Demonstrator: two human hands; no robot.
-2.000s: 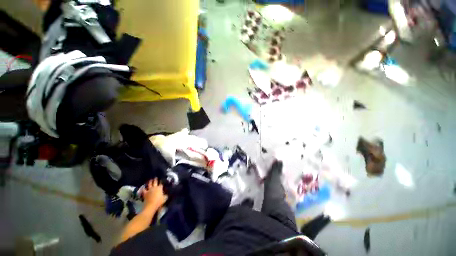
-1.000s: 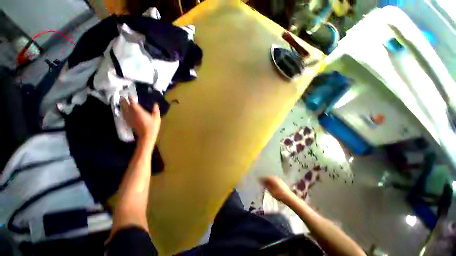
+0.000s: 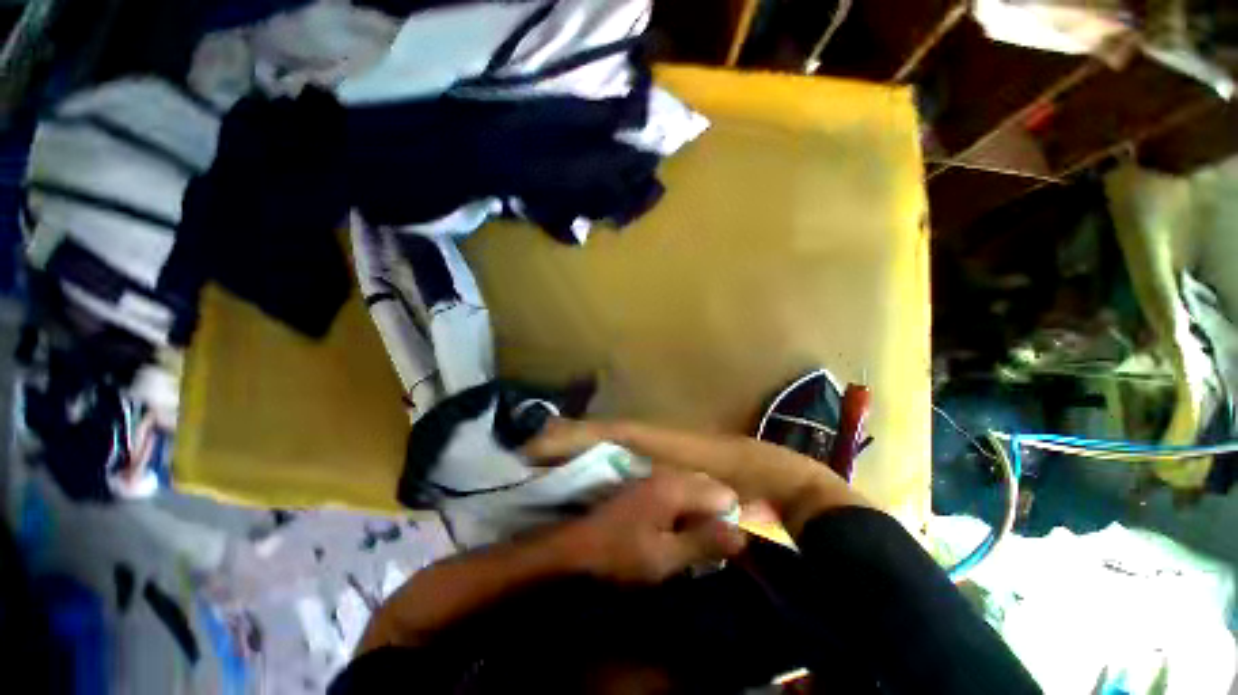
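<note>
A dark and pale garment part [image 3: 469, 455] lies over the table's front edge, with a pale, dark-edged strip running back to the heap. My left hand [image 3: 665, 523] is closed on its pale cloth close to my body. My right hand [image 3: 570, 441] reaches across to the left, above my left hand, with its fingers on the dark and white cloth; the fingertips are partly hidden and blurred. The iron [image 3: 811, 414], with a dark pointed plate and red handle, rests at the table's right end, beside my right forearm.
The yellow ironing table [image 3: 760, 245] spans the middle. A heap of dark and white garments [image 3: 448, 149] covers its back left. Blue and pale hoses [image 3: 1086, 444] run at the right. Cloth scraps [image 3: 326, 618] lie on the floor at lower left. Dark shelving or beams stand at upper right.
The view has turned toward the table. My left hand has come from the heap to near my body with cloth in it. My right hand has come from beside the table onto the cloth.
</note>
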